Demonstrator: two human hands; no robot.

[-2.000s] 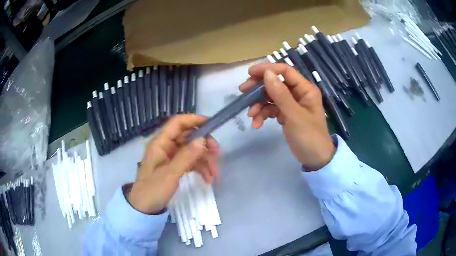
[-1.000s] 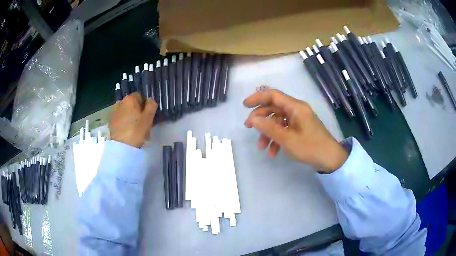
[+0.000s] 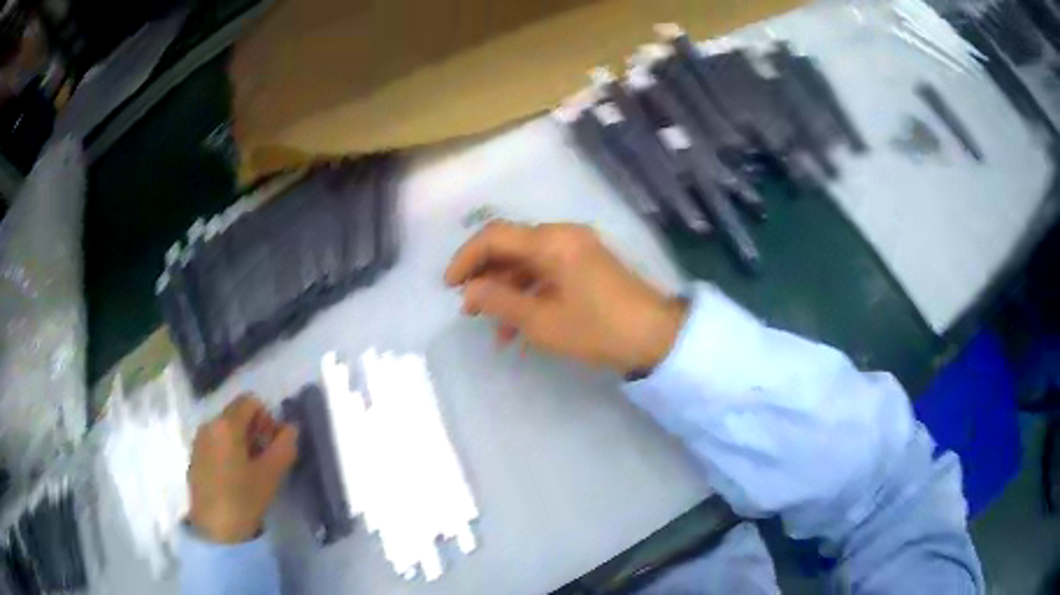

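The frame is blurred. My left hand (image 3: 238, 471) is at the lower left with fingers curled, just left of a few dark tubes (image 3: 316, 465). No tube shows in it, but its fingertips are unclear. My right hand (image 3: 558, 291) is near the middle, above the white sheet, fingers bent; whether a tiny part is between them cannot be told. Small metal parts (image 3: 480, 216) lie just beyond its fingertips. A pile of white rods (image 3: 401, 459) lies right of the dark tubes. A row of dark tubes with white tips (image 3: 279, 262) lies behind them.
A looser pile of white-tipped dark tubes (image 3: 721, 128) lies at the upper right. Brown paper (image 3: 407, 81) spans the back. More white rods (image 3: 145, 465) lie at the left, by clear plastic (image 3: 41, 291). A single dark tube (image 3: 950, 120) lies far right beside small metal bits (image 3: 915, 137).
The tube held two seconds ago is out of my hands. My left hand has moved from the row down beside the few dark tubes. The view has shifted.
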